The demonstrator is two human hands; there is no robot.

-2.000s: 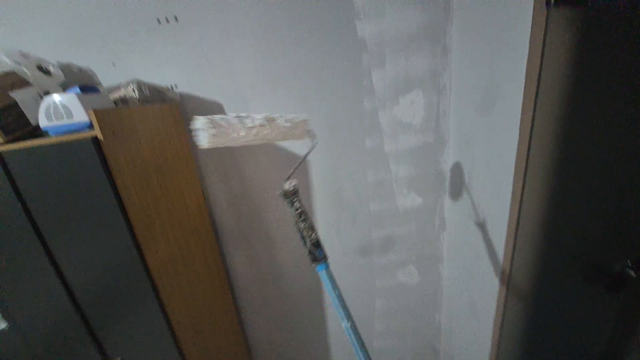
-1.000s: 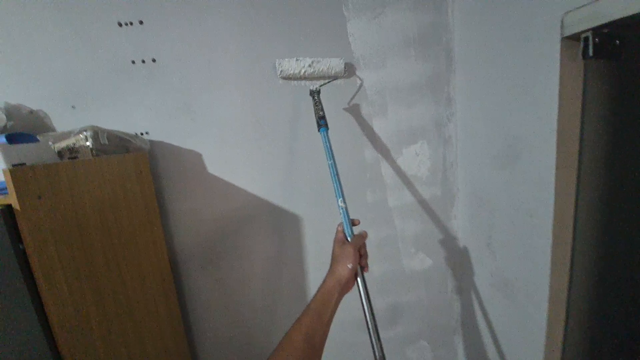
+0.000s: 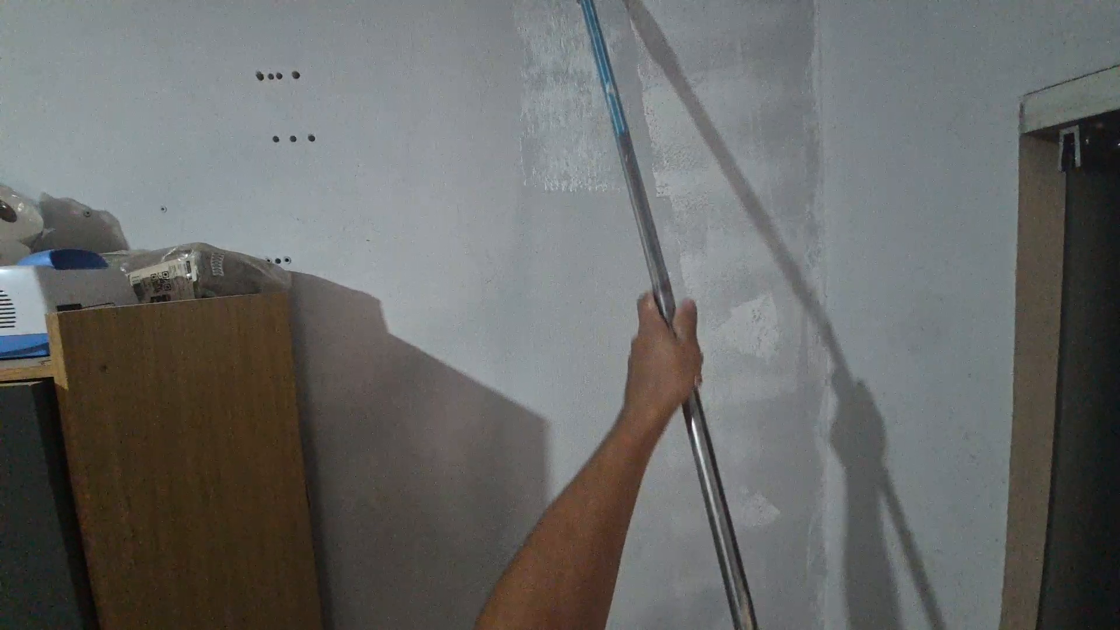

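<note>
My left hand (image 3: 663, 363) is closed around the bare metal part of a long extension pole (image 3: 643, 210), its forearm rising from the bottom edge. The pole leans up and to the left. Its upper section is blue and runs out at the top edge, so the paint roller is out of sight. Behind the pole's upper part, a streaky, wet-looking paint patch (image 3: 569, 131) with a ragged lower edge shows on the grey wall (image 3: 437, 219). Lighter patches (image 3: 754, 325) mark the wall near the corner. My right hand is not in view.
A wooden cabinet (image 3: 184, 455) stands at the left, with a plastic-wrapped package (image 3: 206, 271) and a white and blue device (image 3: 61, 289) on top. Several dark holes (image 3: 293, 138) dot the wall. A door frame (image 3: 1032, 376) borders a dark opening at the right.
The roller, visible against the wall in both earlier frames, has gone up past the top edge. My left hand, absent two seconds ago, was on the pole one second ago and remains there.
</note>
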